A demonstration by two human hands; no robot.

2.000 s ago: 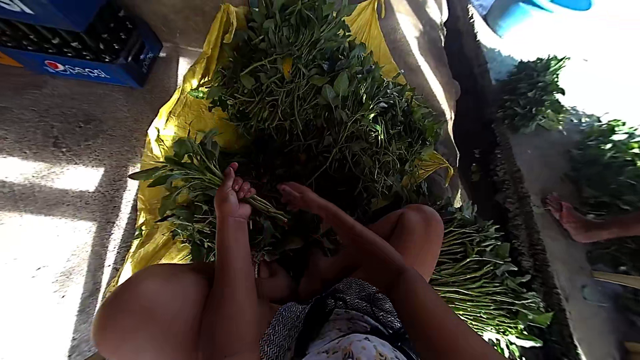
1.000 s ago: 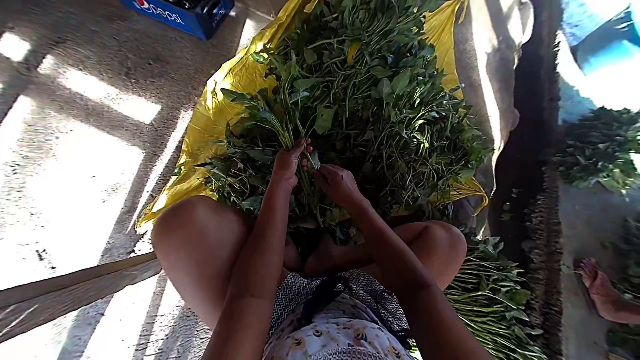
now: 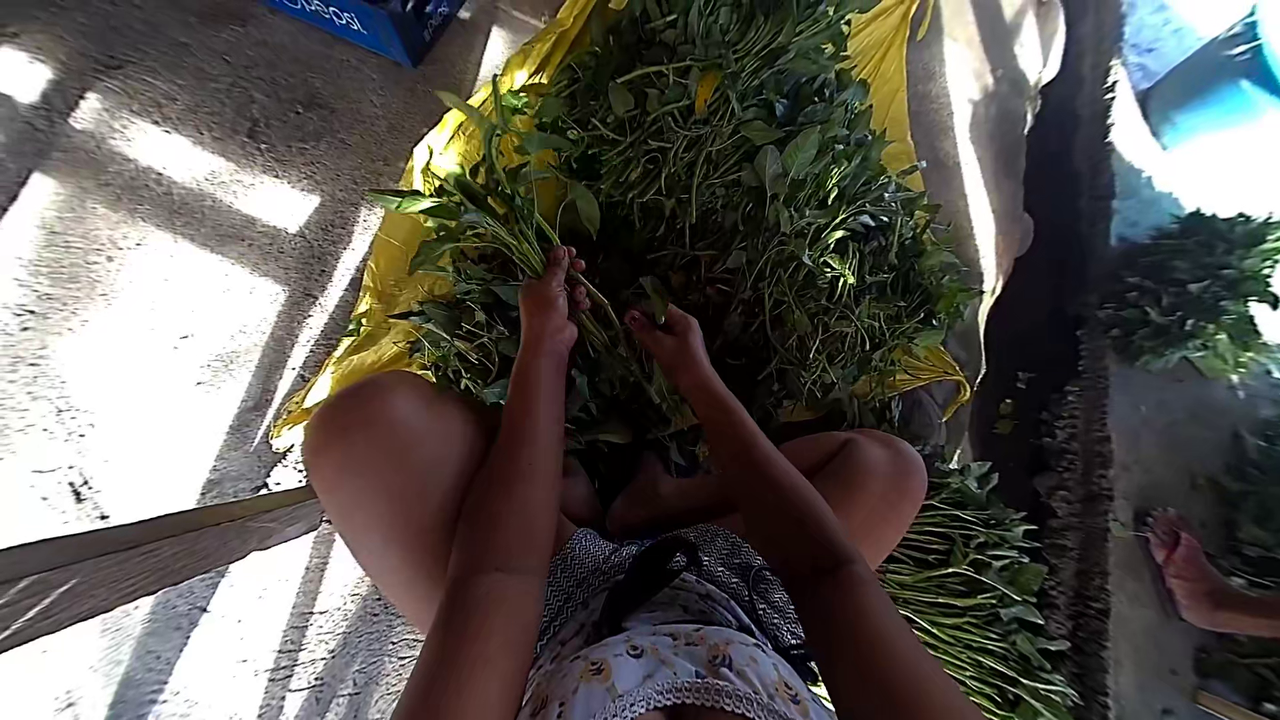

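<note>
My left hand [image 3: 552,295] is closed around a bunch of leafy green stems [image 3: 510,225], whose leaves fan out to the upper left and whose stem ends point down to the right. Just right of those stem ends is my right hand [image 3: 672,340], with a small green leaf [image 3: 655,298] at its thumb and fingers. Both hands are over a large heap of leafy greens [image 3: 740,160] lying on a yellow plastic sheet [image 3: 395,262]. Beside my right knee, long-stemmed greens [image 3: 960,580] lie side by side, their leaves toward the right.
A blue crate [image 3: 365,25] stands on the sunlit concrete floor at the upper left. A wooden beam [image 3: 160,560] reaches my left knee. Past a dark gap at the right are more greens [image 3: 1195,290], another person's bare foot [image 3: 1185,565] and a blue container [image 3: 1215,85].
My hands, close together one second ago, are now farther apart. The bunch in my left hand has tilted toward the left.
</note>
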